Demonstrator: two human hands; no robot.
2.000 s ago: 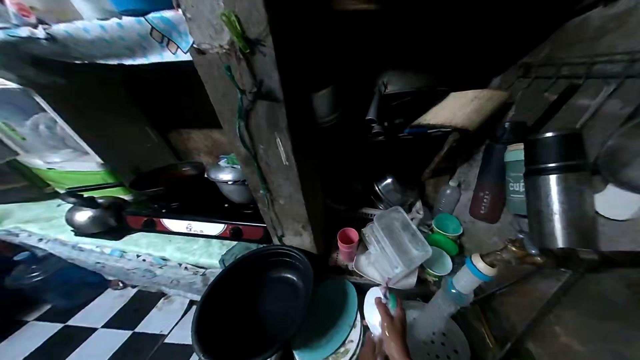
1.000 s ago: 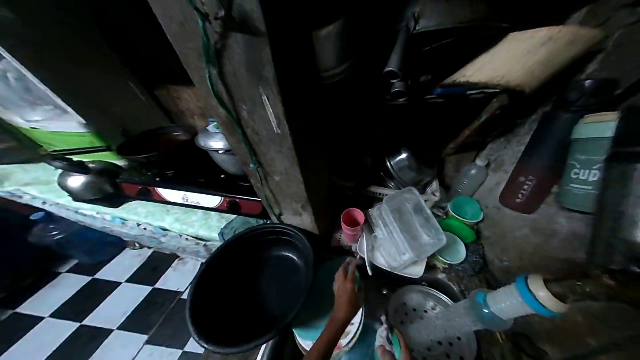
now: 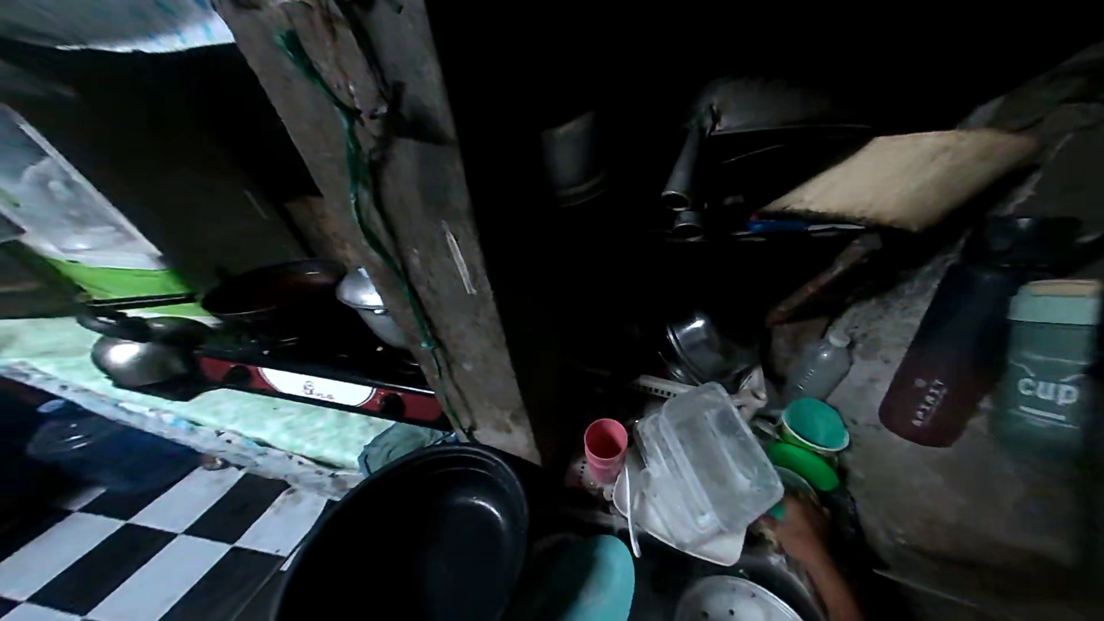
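Note:
My right hand [image 3: 798, 522] reaches in from the lower right, beside the stacked clear plastic containers [image 3: 711, 466]. A bit of green shows at its fingertips; whether the hand grips it is unclear. Just above the hand are a bright green plastic dish [image 3: 802, 466] and a teal-lined cup [image 3: 815, 424]. A perforated metal strainer [image 3: 737, 601] lies below and left of it. My left hand is out of view. A pink cup [image 3: 605, 444] stands left of the containers, and a teal plate [image 3: 604, 578] lies lower left.
A large black basin [image 3: 414, 543] fills the lower middle, in front of a concrete post [image 3: 431, 216]. At left are a gas stove [image 3: 319, 388] and a metal kettle [image 3: 142, 358]. Two drink bottles, one dark red [image 3: 931, 388] and one green [image 3: 1048, 388], stand at right.
My left hand, over the teal plate one second ago, has left the view. My right hand has moved from beside the strainer to the right side of the clear containers.

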